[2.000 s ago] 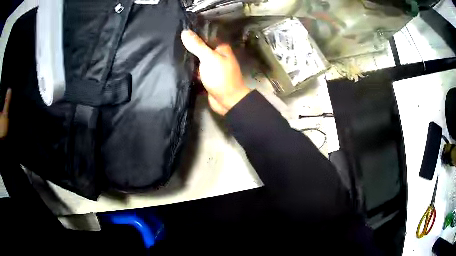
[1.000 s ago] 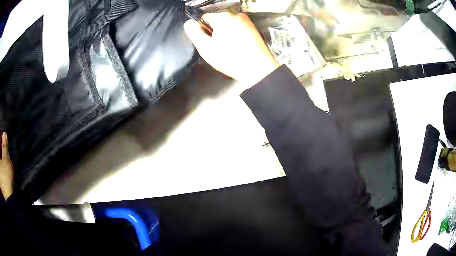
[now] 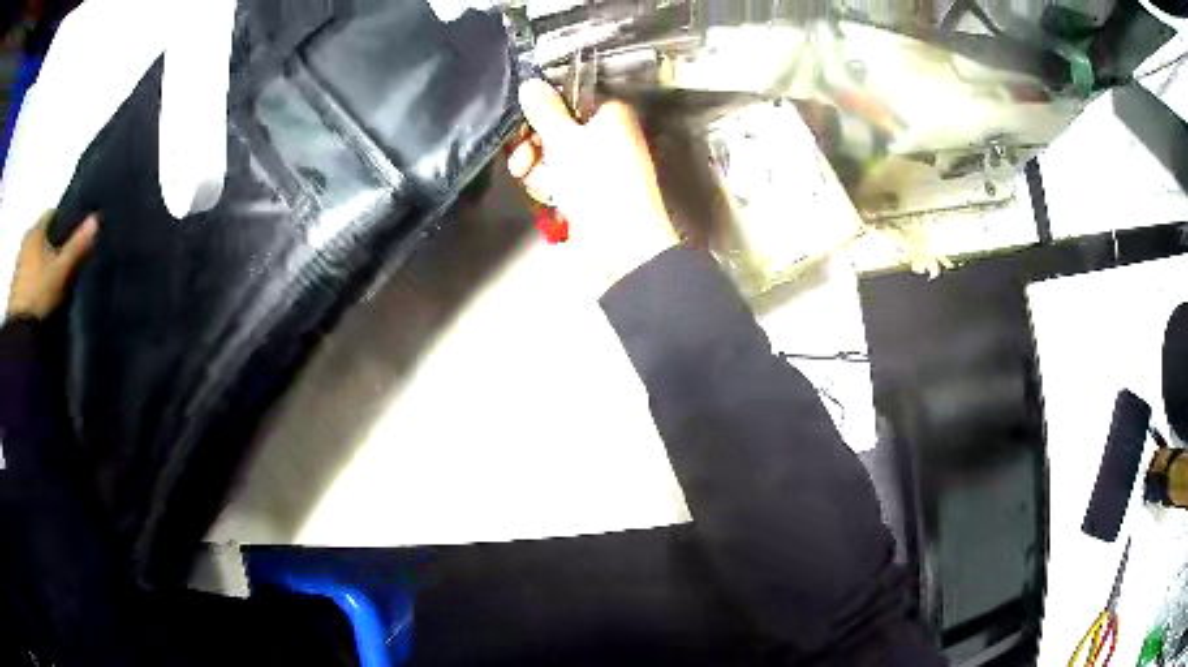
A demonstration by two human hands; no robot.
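Note:
The black bag [image 3: 352, 104] lies across the left of the white tabletop, its rim running up to the machine's needle area [image 3: 519, 33] at the top. My right hand [image 3: 593, 176] is at the bag's rim just below the needle area, fingers curled. A small red grip [image 3: 551, 226] of what look like thread snips shows under the palm; their tips are hidden. My left hand [image 3: 50, 265] rests on the bag's far left edge, thumb and fingers apart. The white lamp paddle [image 3: 194, 117] hangs over the bag.
A small box with a printed label [image 3: 778, 183] sits beside the pale machine body [image 3: 925, 98]. A thin cord [image 3: 827, 356] lies right of my sleeve. A second white table [image 3: 1094, 313] at right holds a black slab [image 3: 1118, 465] and scissors [image 3: 1097, 638]. A blue object [image 3: 358, 619] is below.
The bag has turned and its rim has moved up and right towards the needle area. My right hand has drawn slightly down and the red grip now shows. My left hand has moved up along the bag.

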